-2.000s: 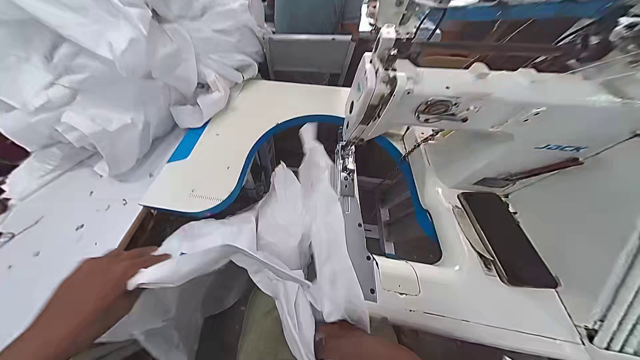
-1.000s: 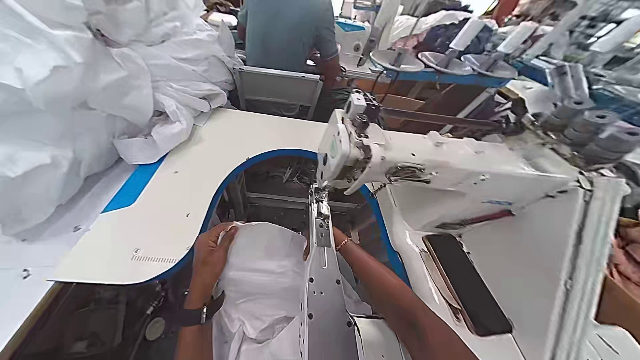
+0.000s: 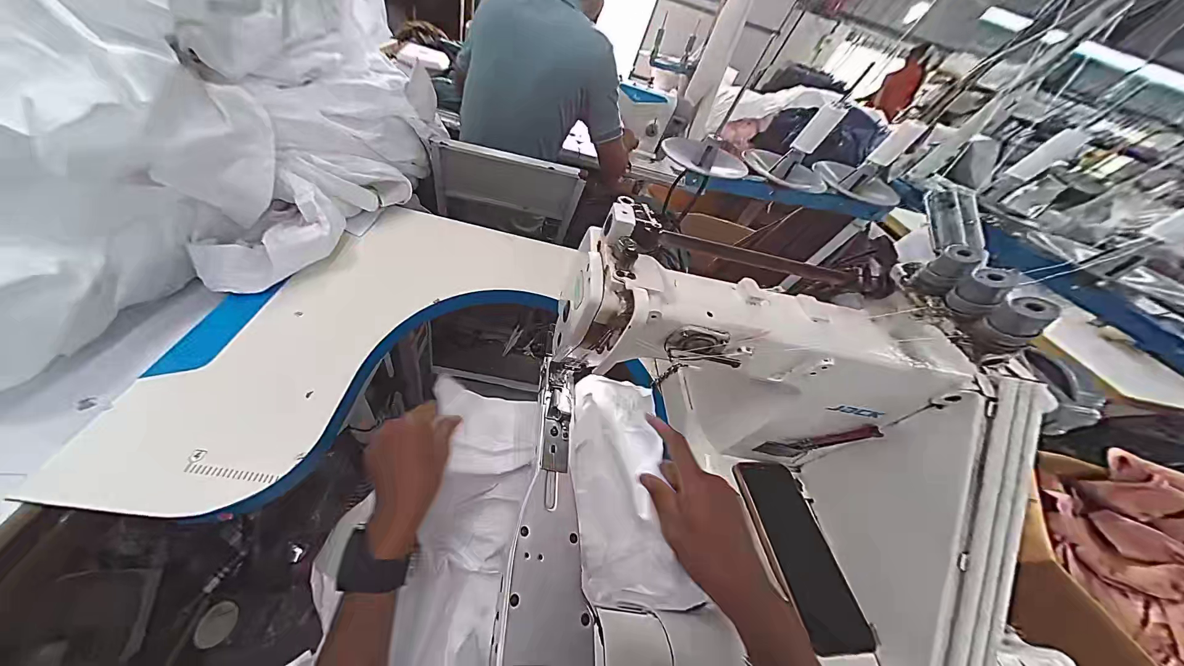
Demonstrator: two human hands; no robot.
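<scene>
White fabric [image 3: 620, 481] hangs on both sides of the narrow metal arm bed [image 3: 550, 564] of a Jack industrial sewing machine [image 3: 758, 361]. Its upper edge lies close to the needle and presser foot area [image 3: 557, 398]. My left hand [image 3: 407, 472], with a dark band on the wrist, grips the fabric's upper left edge between thumb and fingers. On the other side of the bed, my right hand [image 3: 689, 499] rests against the fabric with thumb and index finger apart; whether it pinches any cloth cannot be told.
A big heap of white fabric [image 3: 277, 139] covers the table's left. The cream tabletop [image 3: 370, 287] curves around the bed with a blue edge. A phone [image 3: 805, 555] lies right of my right hand. A person [image 3: 536, 83] sits beyond; thread cones [image 3: 990, 287] stand behind the machine.
Two seconds ago the fabric hung loosely left of the bed; now it lies on both sides. Since one second ago, my right hand has come up beside the fabric on the right. The view has tilted up.
</scene>
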